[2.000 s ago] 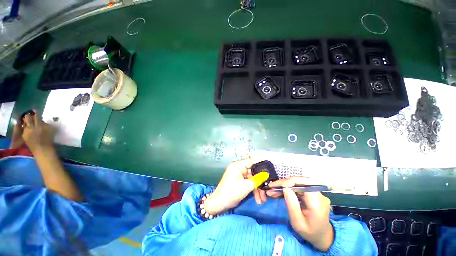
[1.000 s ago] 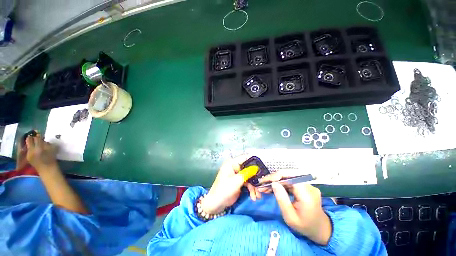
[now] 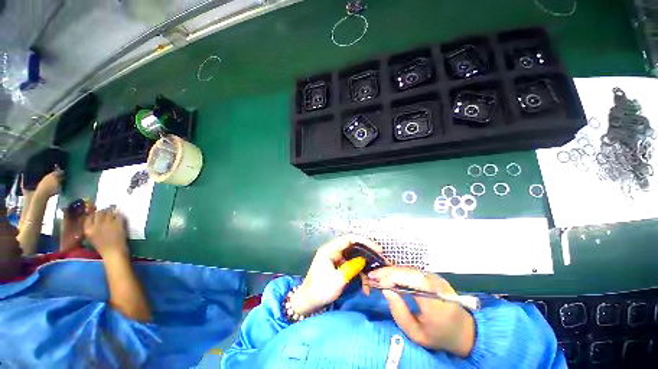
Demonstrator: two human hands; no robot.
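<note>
My left hand (image 3: 326,279), with a yellow finger cot (image 3: 351,269) on one digit, holds a black watch housing (image 3: 366,255) tilted on edge. My right hand (image 3: 431,311) holds thin tweezers (image 3: 426,293) with a pale end pointing right; their tip is at the housing, partly hidden by my fingers. The white adhesive dot sheet (image 3: 490,245) lies on the mat just beyond my hands. Several loose white rings (image 3: 459,202) lie behind the sheet.
A black foam tray (image 3: 433,148) holds housings, with its front left pocket empty. Dark gaskets (image 3: 626,140) lie on white paper (image 3: 577,202) at right. A second black tray (image 3: 588,301) is at lower right. A cream tub (image 3: 185,161) and green spool (image 3: 150,122) stand left, near co-workers' hands (image 3: 107,229).
The view has shifted and turned. The housing in my left hand has tipped more on edge. The tweezers' pale end has swung down and towards me. Another co-worker's hand now shows at far left.
</note>
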